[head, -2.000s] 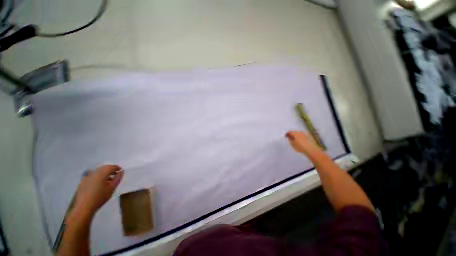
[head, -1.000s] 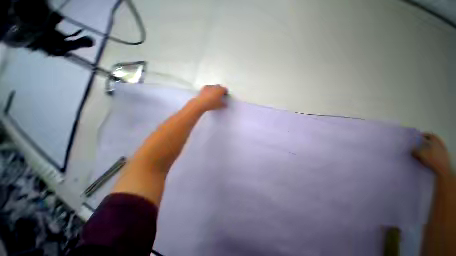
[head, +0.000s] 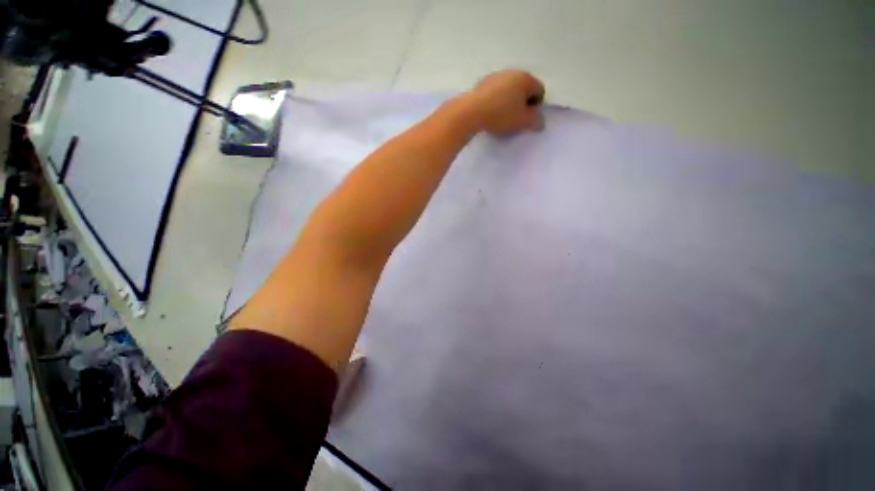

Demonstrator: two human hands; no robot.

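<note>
A large lay under a pale lilac paper marker (head: 614, 288) fills the middle and right of the view. My left hand (head: 510, 102) is closed on the far edge of the marker, with my arm stretched across the sheet. How many plies it holds, I cannot tell. My right hand is not in view. The cutting machine (head: 72, 36) stands at the upper left, and its metal base plate (head: 255, 117) touches the lay's far left corner. A small block weight (head: 349, 388) shows partly beside my forearm.
Another lilac-topped piece with dark edges (head: 134, 144) lies at the left, with a dark bar (head: 68, 160) on it. A black cable (head: 251, 38) loops near the machine. The pale table (head: 672, 58) extends behind the lay. Scraps (head: 86, 321) litter the floor at lower left.
My left hand still grips the far edge and sits further right and higher in view. My right hand has left the picture. The lay fills more of the right side.
</note>
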